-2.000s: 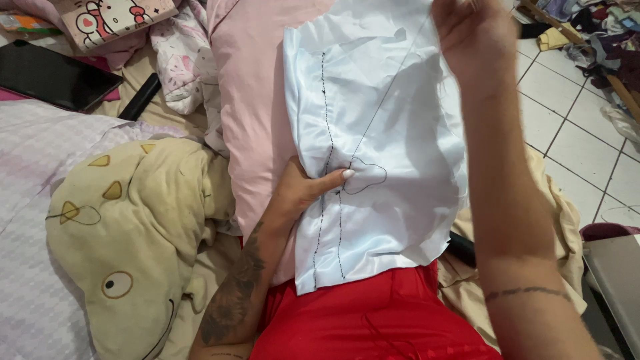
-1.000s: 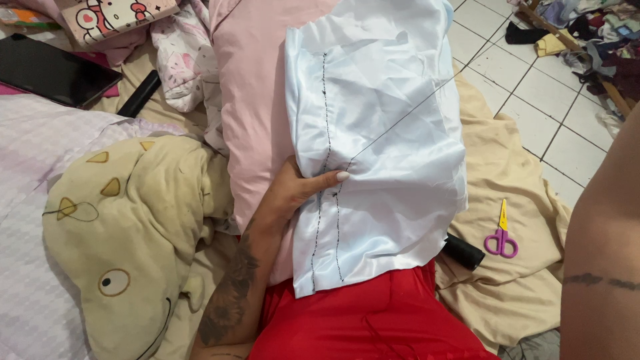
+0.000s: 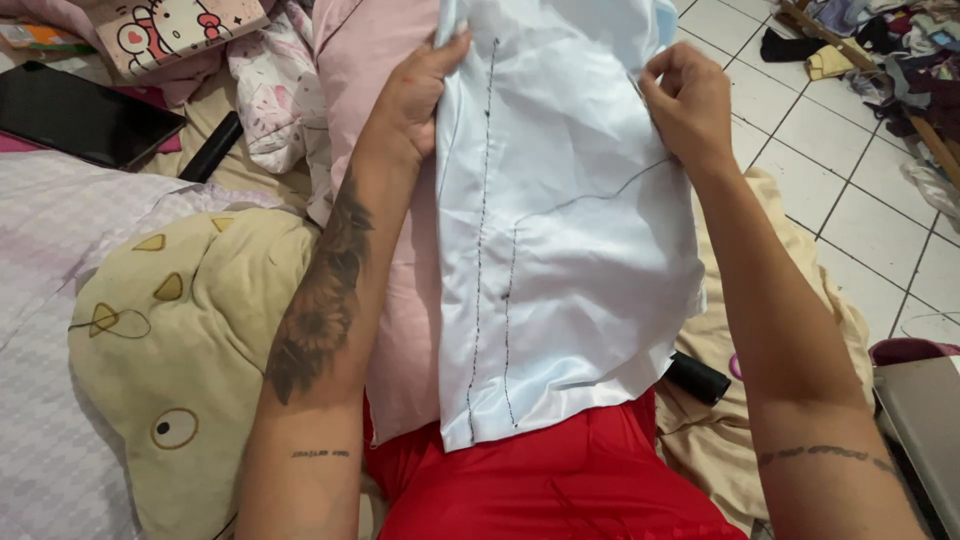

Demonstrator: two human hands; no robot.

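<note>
A pale blue satin cloth lies over a pink pillow on my lap. Two lines of dark hand stitches run lengthwise down its left part. From the upper end of the shorter line, a dark thread crosses the cloth to my right hand. My left hand grips the cloth's upper left edge, thumb on top. My right hand is at the upper right edge, fingers pinched together; whether they hold the cloth, the thread or a needle cannot be told.
Left are a plush dinosaur, a black tablet or phone and a black cylinder. Another black cylinder lies right of my lap, near a scissors handle mostly behind my right forearm. Clothes lie on the tiled floor.
My left hand has moved from the middle of the cloth up to its upper left edge. My right hand has come back to the cloth, and the thread, taut before, now lies slack.
</note>
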